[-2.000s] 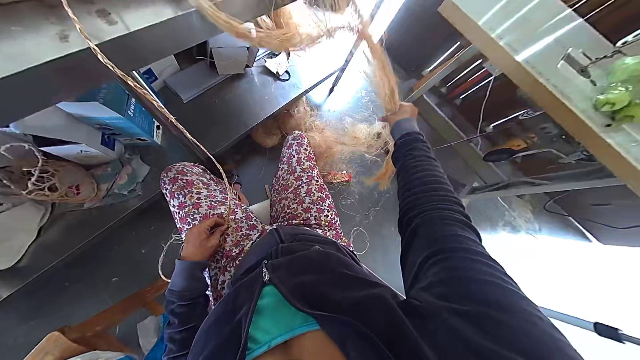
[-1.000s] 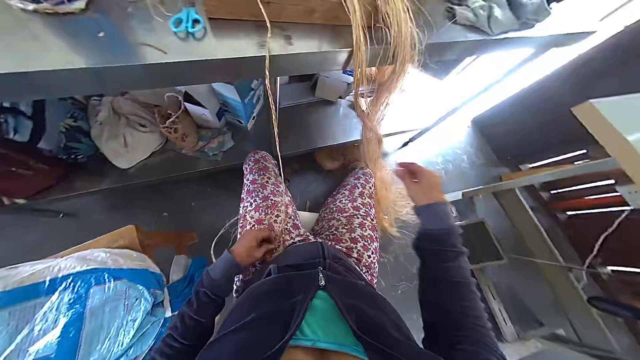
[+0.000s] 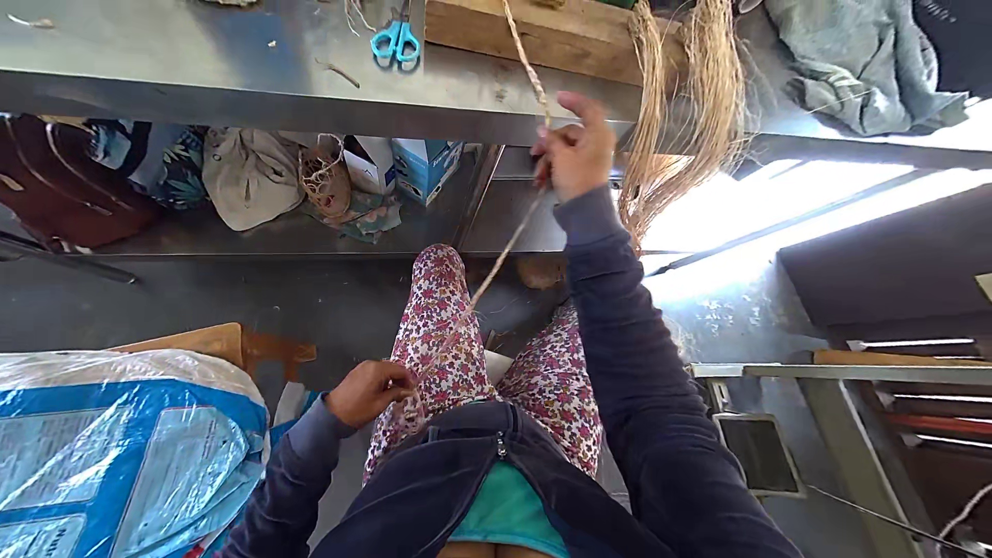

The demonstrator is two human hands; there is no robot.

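Note:
A thin braided cord of plant fibre (image 3: pixel 500 260) runs from the wooden beam on the metal workbench down to my lap. My right hand (image 3: pixel 577 147) has its fingers around the cord near the bench edge. Over my thigh, my left hand (image 3: pixel 376 391) pinches the cord's lower part. Long loose bundles of pale fibre (image 3: pixel 697 124) hang over the bench edge, right of my right hand. A pair of scissors with light blue handles (image 3: pixel 396 45) lies on the bench, left of the wooden beam (image 3: pixel 535 35).
Grey cloth (image 3: pixel 860 62) lies on the bench at right. The shelf below holds a maroon bag (image 3: pixel 70 186), a beige cloth bag (image 3: pixel 252 178) and a blue box (image 3: pixel 422 167). A large plastic-wrapped blue and white package (image 3: pixel 132 449) is at lower left.
My right hand, at the loose fibres two seconds ago, is now on the cord. My left hand stays low by my thigh. The view has swung left.

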